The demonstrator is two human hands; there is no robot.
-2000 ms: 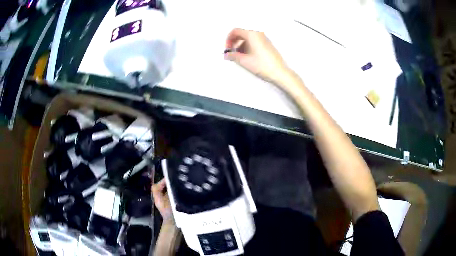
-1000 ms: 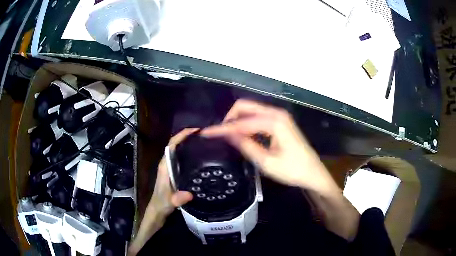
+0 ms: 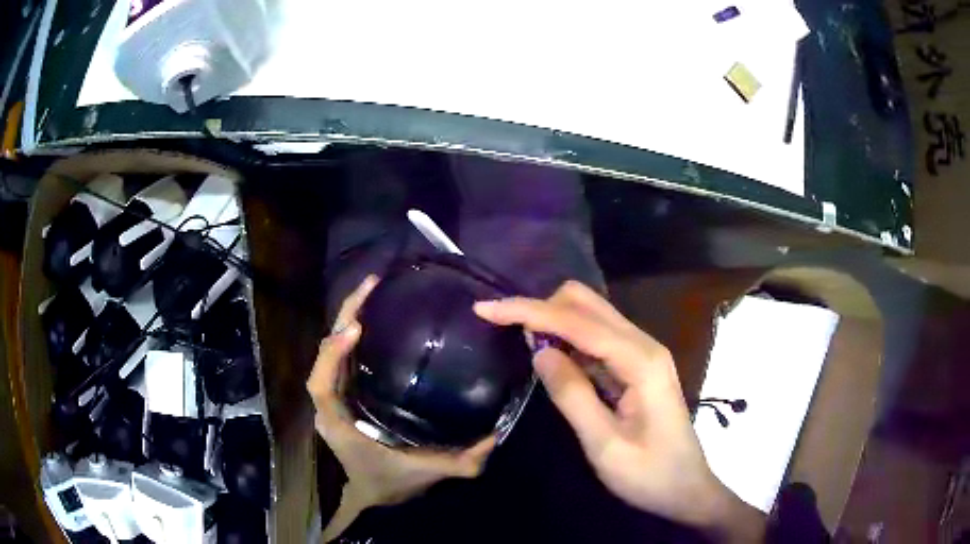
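The PTZ security camera [image 3: 441,356] is held over my lap with the plain back of its glossy black ball head towards me. My left hand [image 3: 367,446] wraps its left and lower side. My right hand [image 3: 606,393] is at its right side, with the index fingertip near the black surface and the thumb beside a small dark piece at the edge; I cannot tell exactly what the fingers pinch. A white antenna [image 3: 434,231] sticks out beyond the ball head. Black plug ends [image 3: 723,409] show to the right of my right hand.
A carton of cameras [image 3: 258,425] stands at left. A second carton [image 3: 851,425] with a flat white sheet [image 3: 768,388] is at right. On the bench are another camera housing [image 3: 202,53], a yellow square [image 3: 742,82], a dark purple piece [image 3: 726,14] and a dark pen-like rod [image 3: 793,101].
The camera has turned, so its LED ring no longer shows and its plain black back faces me. My right hand has come from the bench to the camera's right side. The view has shifted.
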